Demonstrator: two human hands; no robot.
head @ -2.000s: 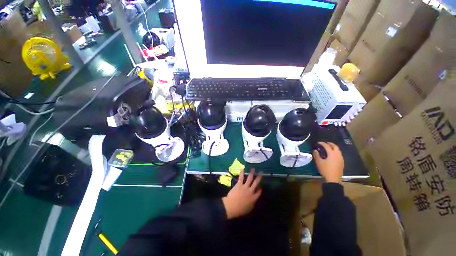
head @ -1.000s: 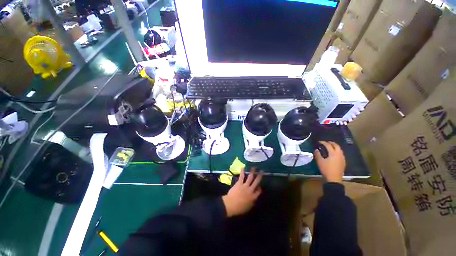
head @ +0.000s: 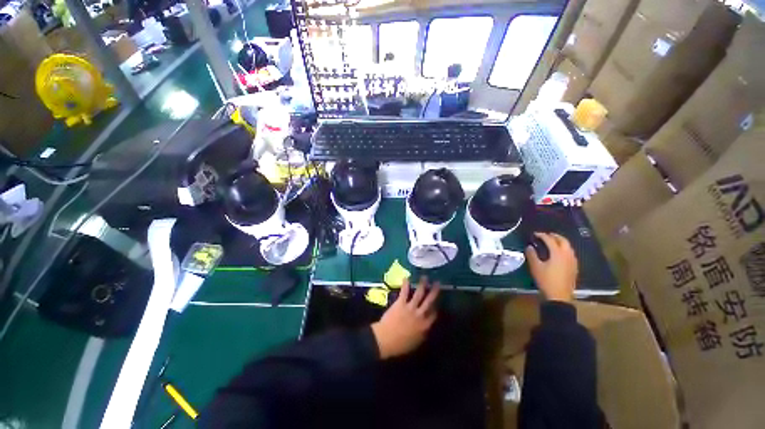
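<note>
My right hand [head: 554, 266] rests over the black computer mouse [head: 539, 245] on the dark mouse pad [head: 580, 251] at the right. My left hand [head: 406, 320] lies at the bench's front edge with its fingers apart and nothing seen in it; what is under the palm is hidden. Several white dome cameras with black ball heads stand in a row, the rightmost camera [head: 496, 216] just left of the mouse and the leftmost camera [head: 254, 201] tilted near the dark case. The monitor [head: 436, 59] shows a bright picture with windows and figures.
A black keyboard [head: 415, 142] lies below the monitor, with a white power supply [head: 564, 159] to its right. Yellow notes [head: 396, 274] lie by my left fingertips. An open carton [head: 625, 352] is below right. A white strip [head: 144, 356] and a yellow-black tool [head: 179, 401] lie left.
The monitor has changed from a dark window to a bright camera picture. The view has shifted slightly. Both hands stay in nearly the same places.
</note>
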